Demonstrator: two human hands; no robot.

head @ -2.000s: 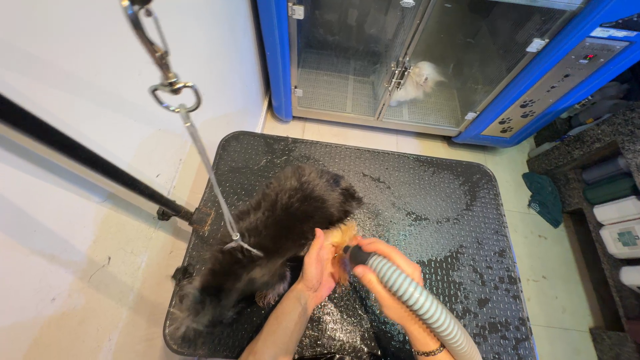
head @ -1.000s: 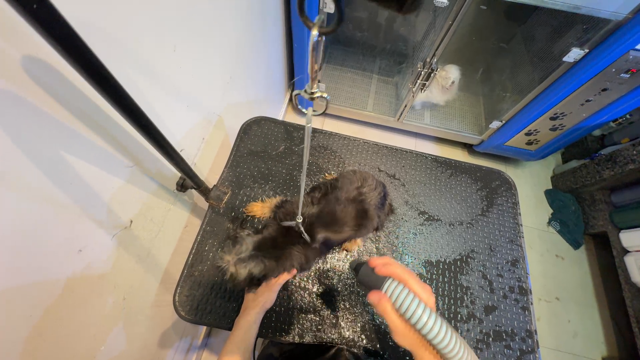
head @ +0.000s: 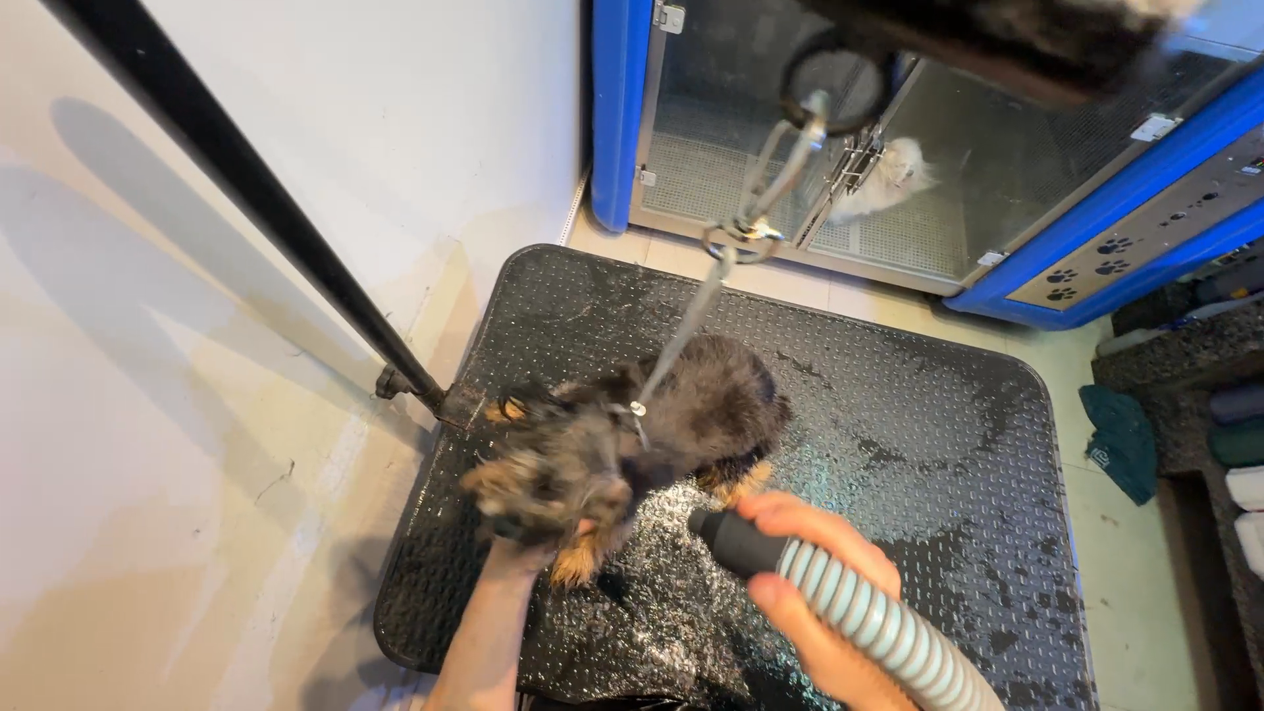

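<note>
A small black-and-tan dog stands on the black textured grooming table, with a grey grooming loop around its neck or shoulders. My left hand is at the dog's head and front leg, its fingers mostly hidden by fur; whether they grip is unclear. My right hand holds a ribbed dryer hose just behind its black nozzle. The nozzle points left, toward the dog's chest and front leg, without touching them.
A black grooming arm rises at the table's left, beside a wall. Beyond the table stands a blue-framed cage dryer with a white dog inside. A green cloth lies on the floor at right, near shelved towels. A blurred dark object hangs at the top.
Two seconds ago the nozzle and both hands were at the tan fur of a leg; the nozzle has since come away. My left hand has moved to the dog's head end.
</note>
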